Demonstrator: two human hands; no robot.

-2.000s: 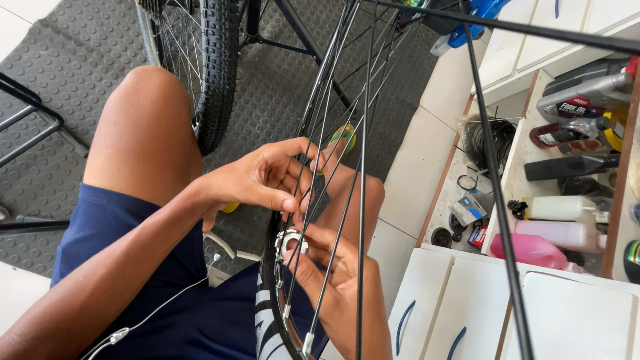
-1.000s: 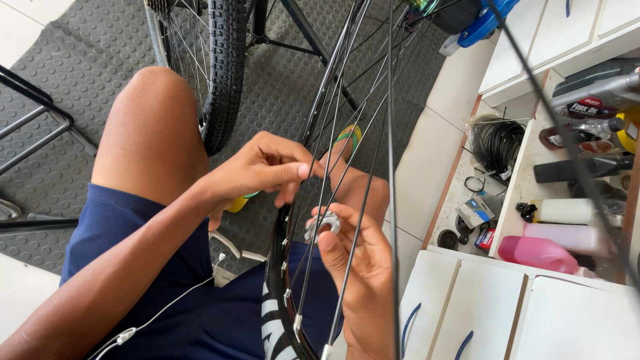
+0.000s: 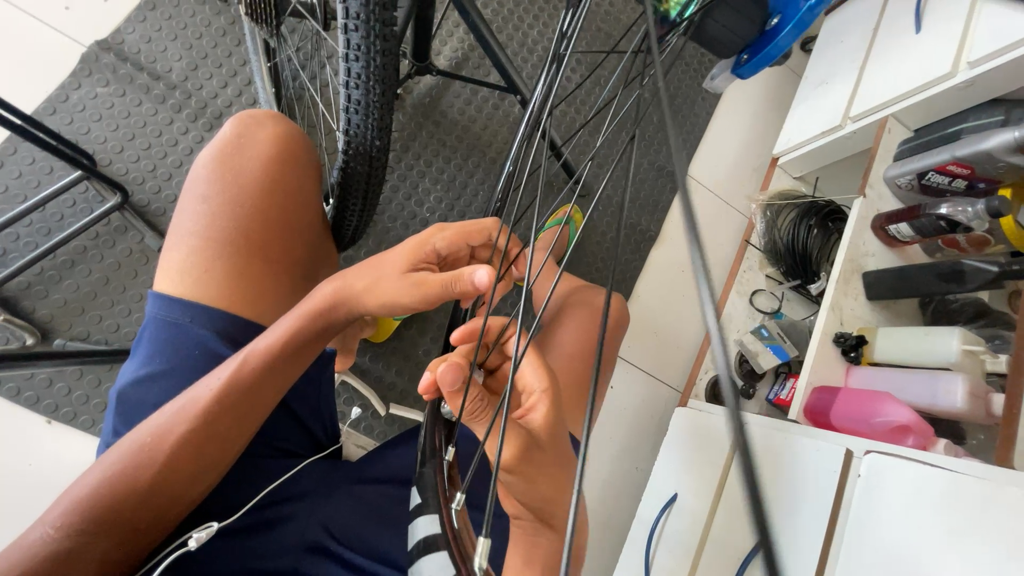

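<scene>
A bicycle wheel stands between my legs, its black rim (image 3: pixel 454 512) low in the view and its thin spokes (image 3: pixel 518 336) fanning upward. My left hand (image 3: pixel 448 268) is at the spokes from the left, thumb out and fingers curled among them; whether it grips one cannot be told. Just below, my right hand (image 3: pixel 508 392) has its thumb and fingers closed near the rim around a small silver tool, apparently a round spoke wrench (image 3: pixel 478 374), mostly hidden by the fingers. Silver spoke nipples (image 3: pixel 482 552) show along the rim.
Another wheel with a knobby tyre (image 3: pixel 364 120) is ahead on the rubber mat (image 3: pixel 460 128). Black metal stand tubes (image 3: pixel 60 232) lie at left. On the right, an open drawer (image 3: pixel 832 320) holds bottles and coiled black cable (image 3: pixel 800 232). A white earphone cord (image 3: pixel 272 488) crosses my shorts.
The silver tool, plainly visible in my right hand in the earlier frames, is now mostly covered by its fingers. My left hand stays by the spokes.
</scene>
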